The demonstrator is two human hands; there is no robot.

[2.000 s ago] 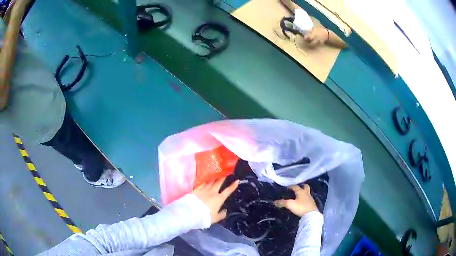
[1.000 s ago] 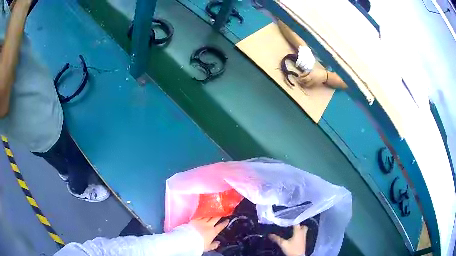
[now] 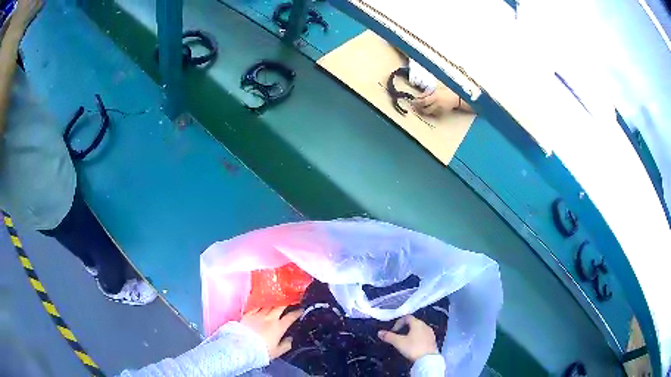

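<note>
A large cloudy plastic bag (image 3: 471, 294) stands open at the bottom centre, on the near side of the bench. Small black curved parts (image 3: 331, 339) lie heaped inside it. A red-orange packet (image 3: 278, 286) shows at the bag's left inside. My left hand (image 3: 268, 328) lies with fingers spread on the left side of the heap; its fingertips touch black parts, and no grip shows. My right hand (image 3: 413, 339) is over the right side of the heap, thumb and fingers bent close together. Whether it pinches a part cannot be made out.
Black headband assemblies lie on the green conveyor (image 3: 353, 162), the left bench (image 3: 184, 199) and the far right ledge. A worker's hand (image 3: 438, 101) is at a headband on a tan board (image 3: 441, 136). Another person (image 3: 37, 162) stands at left. A teal post (image 3: 169, 59) rises at upper left.
The view has shifted over these frames. My right hand's fingers have drawn closer together. My left hand stays on the left of the heap. The opposite worker's hand remains at the headband.
</note>
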